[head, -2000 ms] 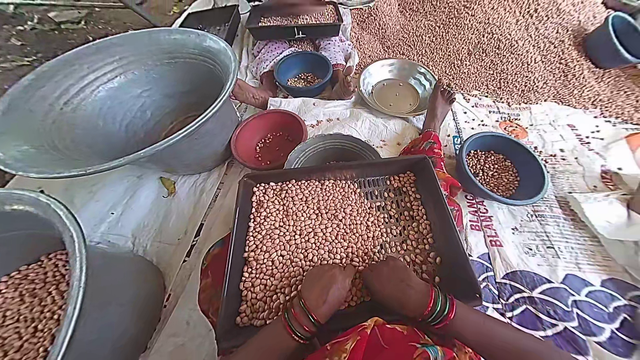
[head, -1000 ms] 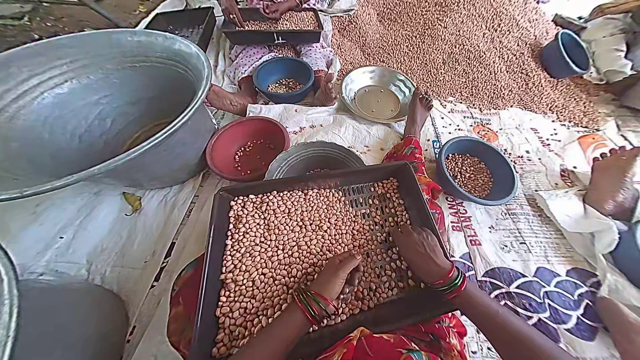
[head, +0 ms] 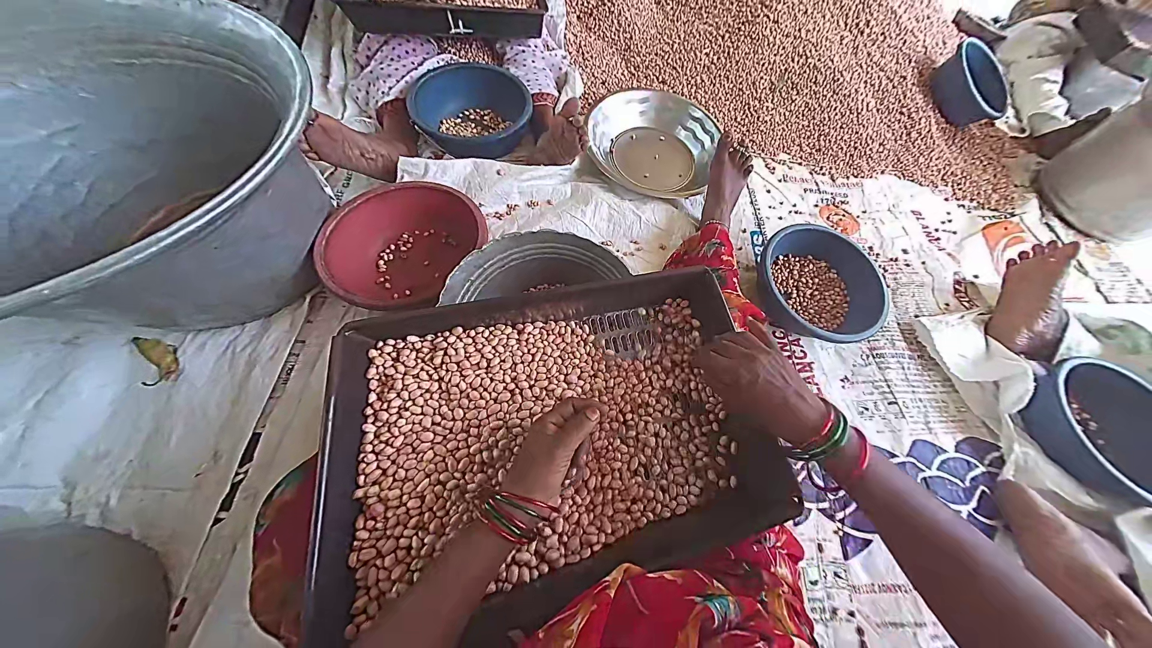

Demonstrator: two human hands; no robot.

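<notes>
A black plastic tray (head: pixel 326 504) with a slotted bottom lies tilted over my lap, holding a layer of shelled peanuts (head: pixel 450 405). My left hand (head: pixel 551 445) rests over the middle of the peanuts with its fingers curled; whether anything is inside them is hidden. At the tray's right rim is my right hand (head: pixel 751 378), fingers bent down at the edge, their tips partly hidden. Some slots show bare near the far right corner. Just beyond the far rim stand a grey ridged basin (head: pixel 477 270) and a red bowl (head: pixel 337 243) with a few peanuts. A blue bowl (head: pixel 868 315) of peanuts is at the right.
A large metal tub (head: pixel 270 234) fills the upper left. Ahead are a steel bowl (head: pixel 652 157), another blue bowl (head: pixel 468 90) and a seated person's feet and tray. A peanut heap (head: pixel 765 81) spreads behind. At right are another person's foot (head: pixel 1030 301) and a blue tub (head: pixel 1071 432).
Both hands were close together at the tray's near part two seconds ago. They have since moved apart, the right one out to the right rim.
</notes>
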